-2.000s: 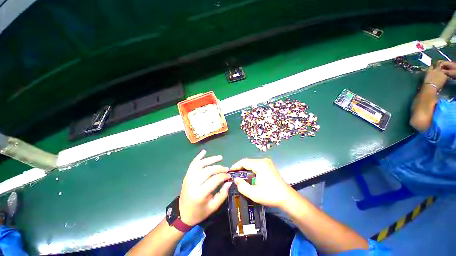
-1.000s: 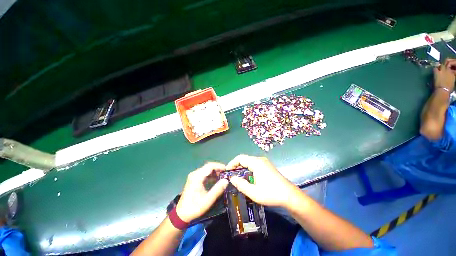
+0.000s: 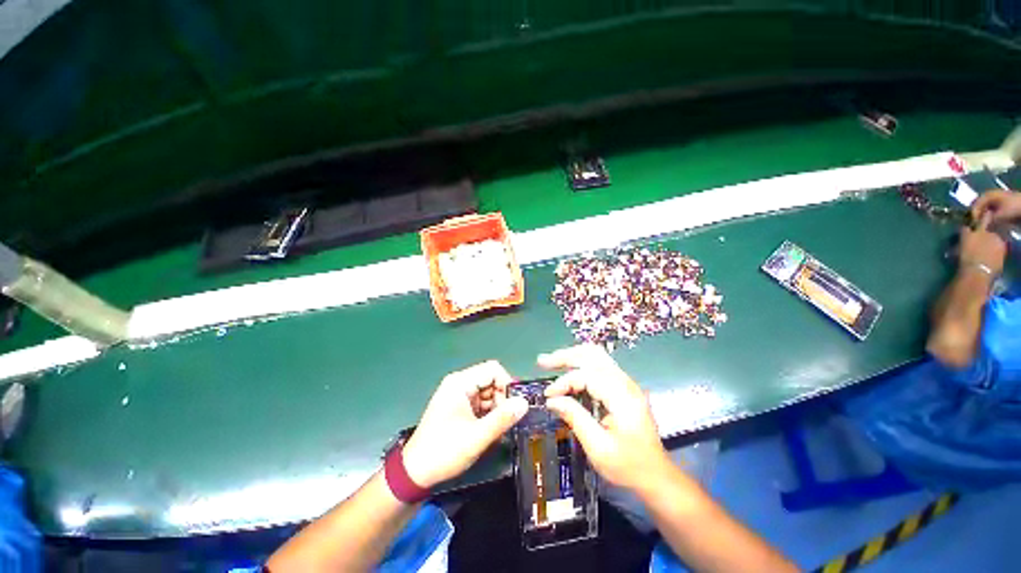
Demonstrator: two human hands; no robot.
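Note:
An open phone assembly lies upright in front of me at the near bench edge, with an orange-gold strip and a white label near its lower end. My left hand holds its top left corner with thumb and fingers. My right hand is at the top right, thumb and fingertips close together over the top end. Whether a small part is between the right fingertips is too small to tell. A loose pile of tiny parts lies beyond my right hand.
An orange bin with white scraps stands left of the pile. Another phone lies right of it. Beyond the white strip, the green belt carries phones and a long dark tray. A neighbouring worker's arm is at the right.
My right hand has lifted slightly off the phone's top end and its fingers have spread. My left hand's fingers have curled in to the top left corner. The belt phones have shifted in view.

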